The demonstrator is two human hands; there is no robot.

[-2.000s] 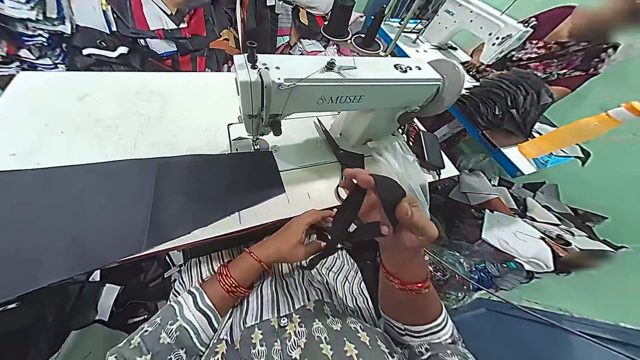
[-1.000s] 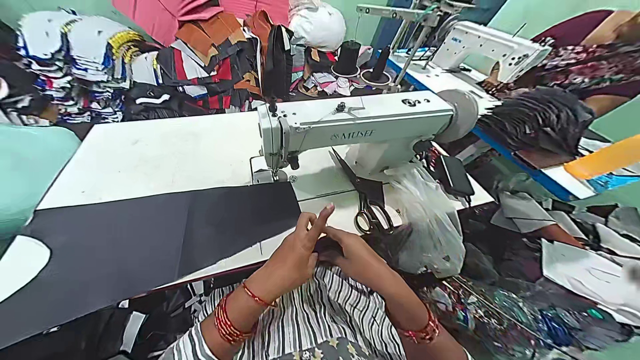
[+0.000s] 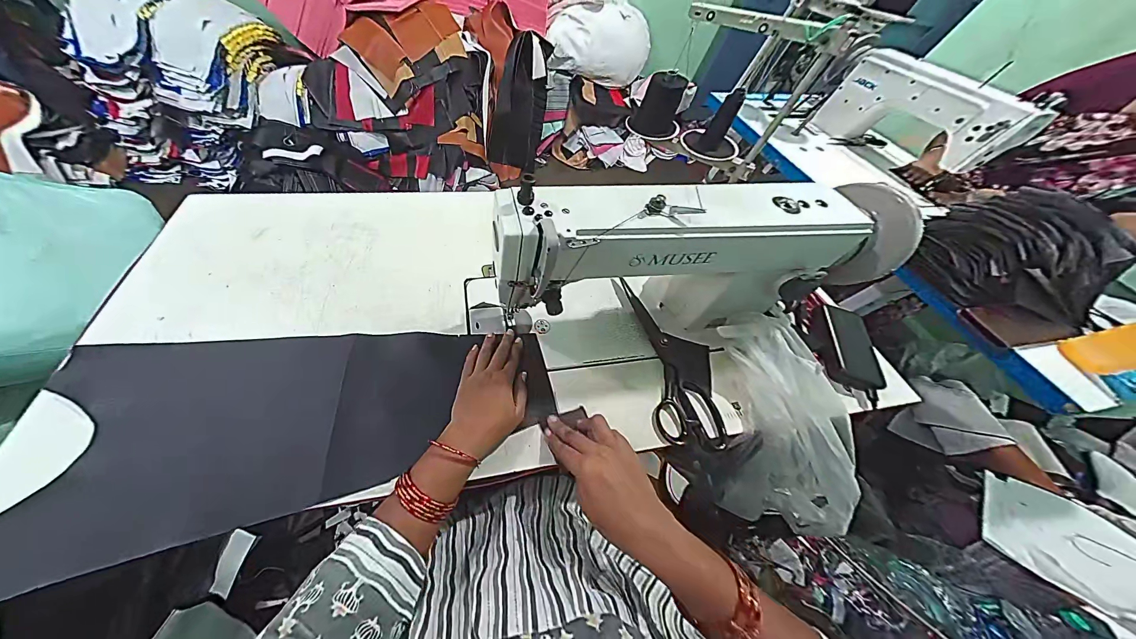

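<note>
A long dark grey fabric panel (image 3: 266, 417) lies across the white sewing table, its upper edge near the needle of a white Musee sewing machine (image 3: 701, 244). My left hand (image 3: 490, 395) rests flat on the panel's right end, fingertips just below the presser foot (image 3: 512, 318). Beside it, my right hand (image 3: 603, 457) pinches a small dark fabric piece (image 3: 570, 417) at the panel's right edge. Black-handled scissors (image 3: 688, 386) lie to the right of my hands, partly over the table's edge.
A clear plastic bag (image 3: 785, 426) hangs by the scissors, with a black phone-like device (image 3: 852, 346) behind it. Stacked cut fabric pieces (image 3: 399, 98) and black thread cones (image 3: 661, 105) stand behind the table. A second sewing machine (image 3: 932, 106) and a person's hand are at the right.
The scissors, held in my hands two seconds ago, lie on the table. My left hand has moved onto the panel, and my right hand has come to its right edge.
</note>
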